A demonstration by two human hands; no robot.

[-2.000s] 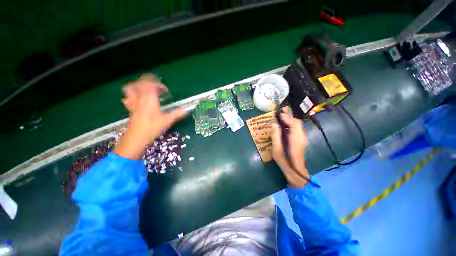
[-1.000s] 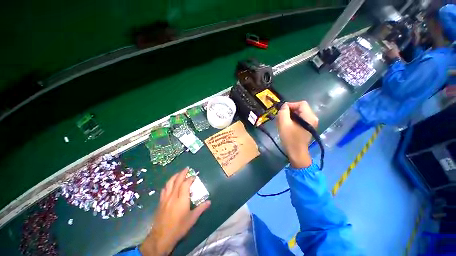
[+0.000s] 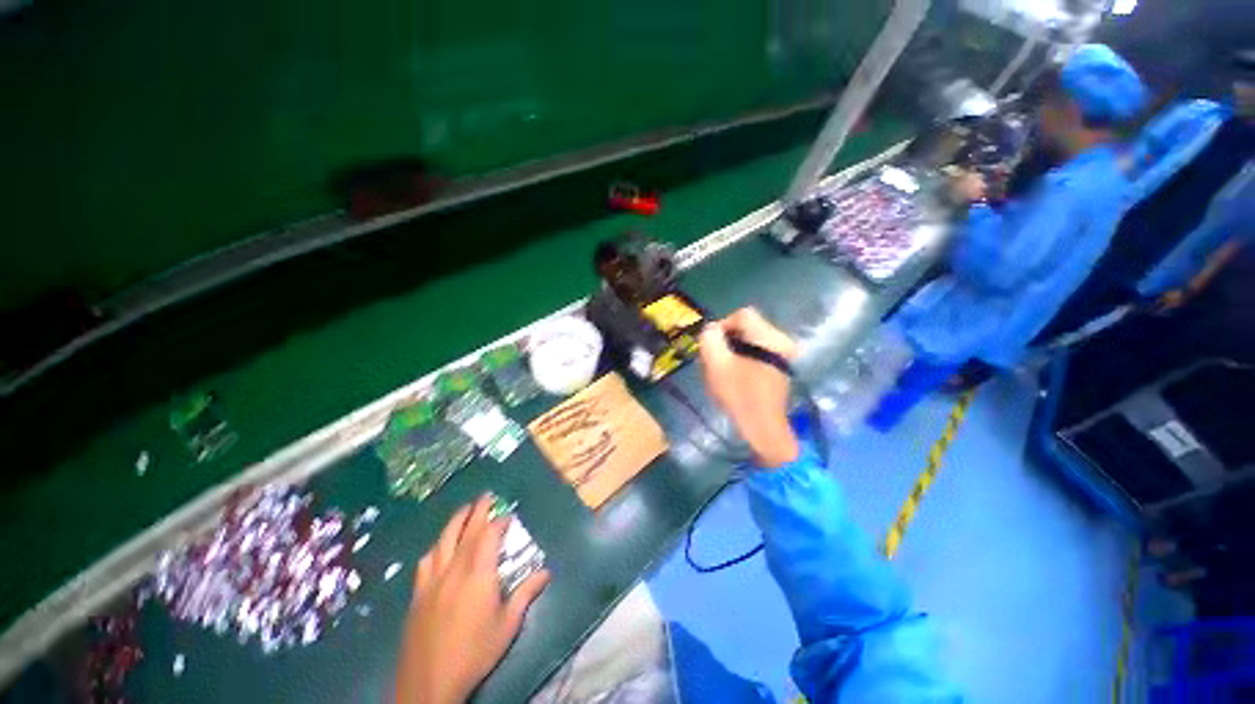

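Note:
My left hand (image 3: pixel 461 598) rests on the bench with its fingers along a small circuit board (image 3: pixel 518 553), thumb at the board's near edge. My right hand (image 3: pixel 750 385) is shut on the black soldering iron (image 3: pixel 758 354), at the near right of the soldering station (image 3: pixel 643 334) with its yellow panel. The iron's tip is too blurred to tell. The tan cardboard piece (image 3: pixel 597 440) lies between the hands. A white tub (image 3: pixel 564 355) stands left of the station, and stacked boards (image 3: pixel 424 447) lie left of the tub.
A pile of white-faced parts (image 3: pixel 262 567) and a darker pile (image 3: pixel 113 657) lie at left. Beyond the pale rail, the green belt (image 3: pixel 330 337) carries a board (image 3: pixel 202 426) and a red item (image 3: pixel 635 201). A person in blue (image 3: pixel 1032 248) works at right beside another parts pile (image 3: pixel 877 230).
The view has turned further right, showing more of the blue-clad people. My left hand has gone from above the belt to the board on the bench. My right hand has moved from the cardboard to the station.

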